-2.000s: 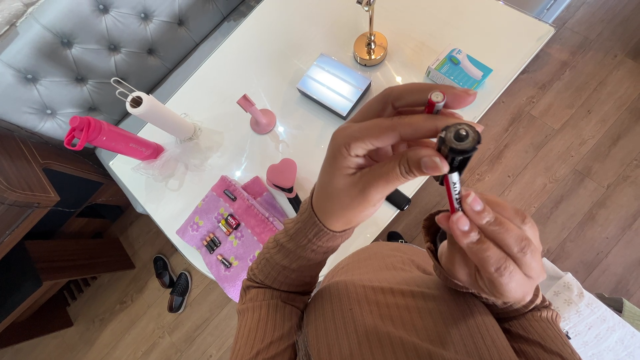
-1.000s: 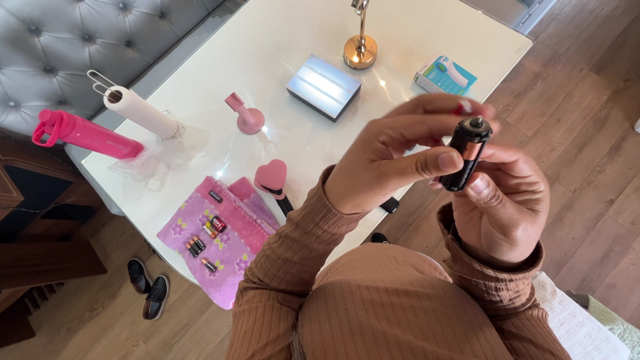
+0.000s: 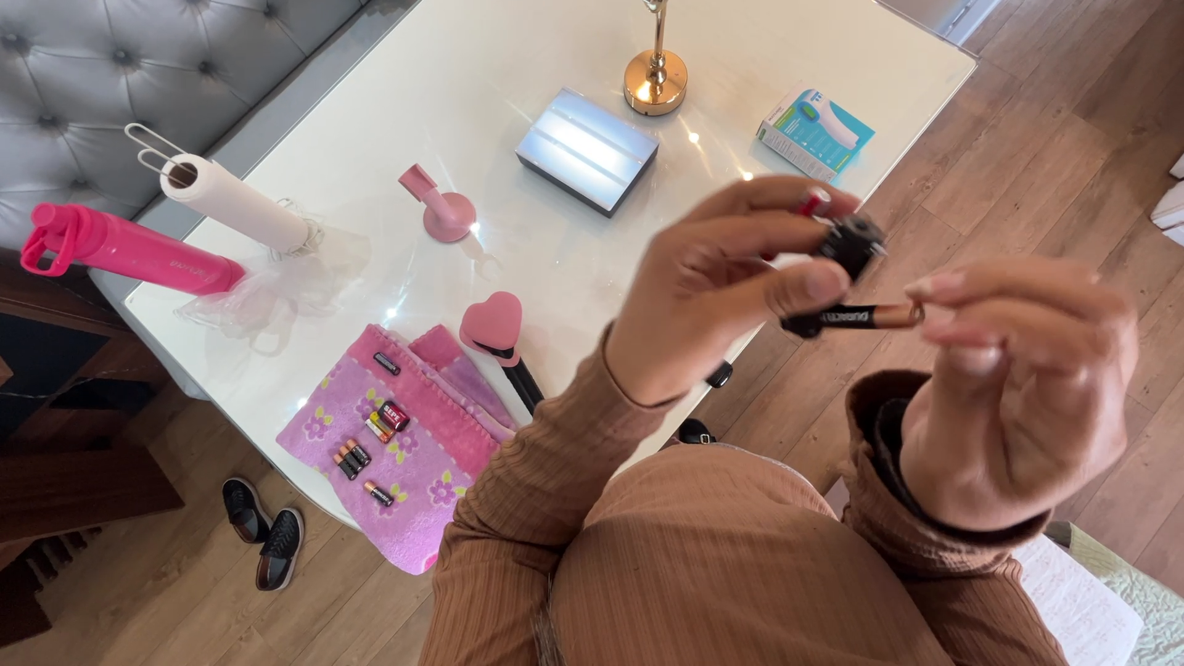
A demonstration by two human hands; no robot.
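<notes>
My left hand (image 3: pixel 712 287) holds a black cylindrical battery holder (image 3: pixel 851 248) between thumb and fingers, with a red battery (image 3: pixel 813 202) tucked among the fingers. A Duracell battery (image 3: pixel 869 316) juts sideways from beside the holder, below the left thumb; its inner end is partly hidden. At its copper-coloured end are the pinched fingertips of my right hand (image 3: pixel 1027 379). On the table, a folded pink and purple cloth (image 3: pixel 416 518) bears several loose batteries: a dark one (image 3: pixel 387 363), a red one (image 3: pixel 393 416) and black-and-copper ones (image 3: pixel 351 458).
The white table (image 3: pixel 370 120) also bears a pink heart-shaped brush (image 3: pixel 492 326), a pink stand (image 3: pixel 450 217), a light box (image 3: pixel 587 151), a gold lamp base (image 3: pixel 655 85), a teal box (image 3: pixel 814 132), a paper towel roll (image 3: pixel 236 205) and a pink bottle (image 3: pixel 139 252). Shoes (image 3: pixel 277 548) lie on the floor.
The battery holder, upright a second ago, is now tilted in my left hand. My right hand has moved right from close against it, and the Duracell battery now sticks out sideways.
</notes>
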